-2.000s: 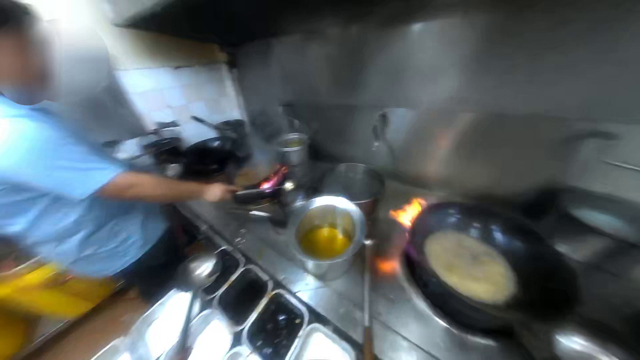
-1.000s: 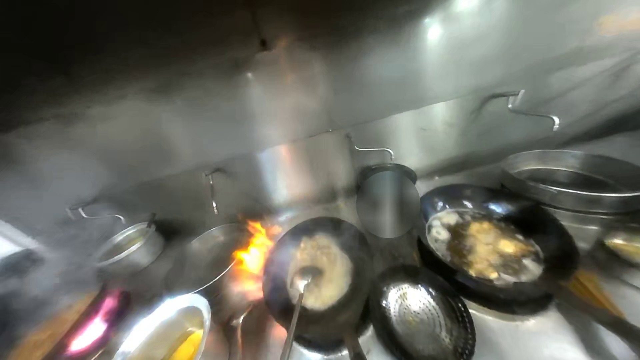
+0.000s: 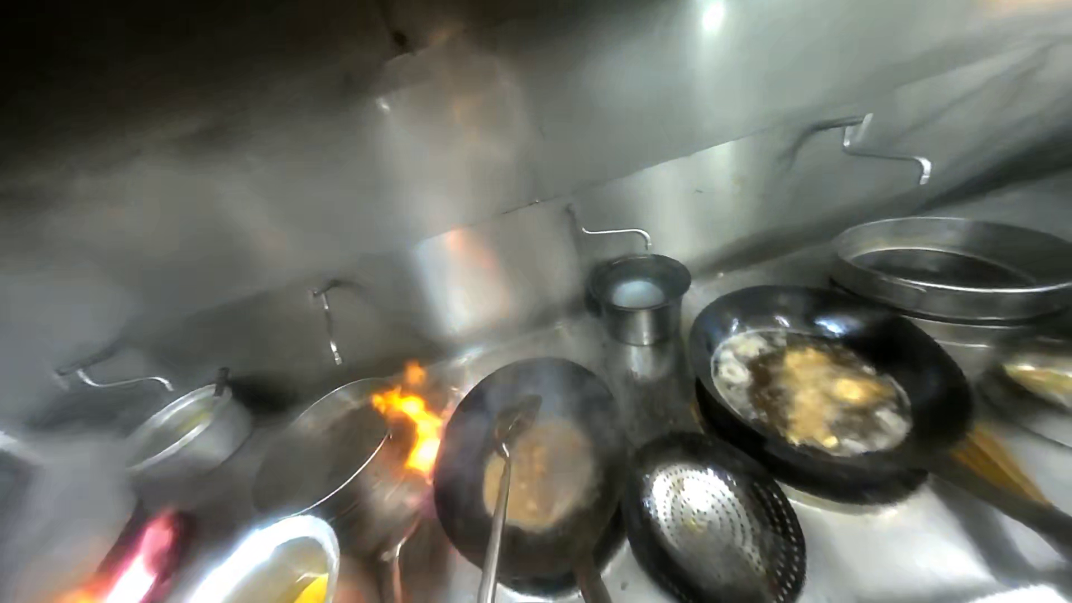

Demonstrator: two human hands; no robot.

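Note:
Neither of my hands is in view. A dark wok (image 3: 544,469) holds pale brown liquid, and a metal ladle (image 3: 500,511) rests its bowl in it; the ladle's handle and the wok's handle run out of the lower edge. To the right lies a black perforated strainer (image 3: 712,519). Beyond that, a larger black wok (image 3: 921,368) holds golden pieces in bubbling oil. A flame (image 3: 419,427) rises at the left of the ladle's wok. At the lower left stands a metal pot (image 3: 322,536) with yellow contents.
A metal container (image 3: 641,301) stands by the back wall. Wide metal rings or pans (image 3: 963,293) are at the right. A saucepan (image 3: 193,444) and a round pot (image 3: 293,469) stand at the left. Bent taps (image 3: 888,155) stick out from the steel wall. Pink-orange flame glows at the lower left.
The view has swung right since the oldest frame; the person in blue is out of sight. Since one second ago, the ladle's bowl has moved toward the far side of its wok.

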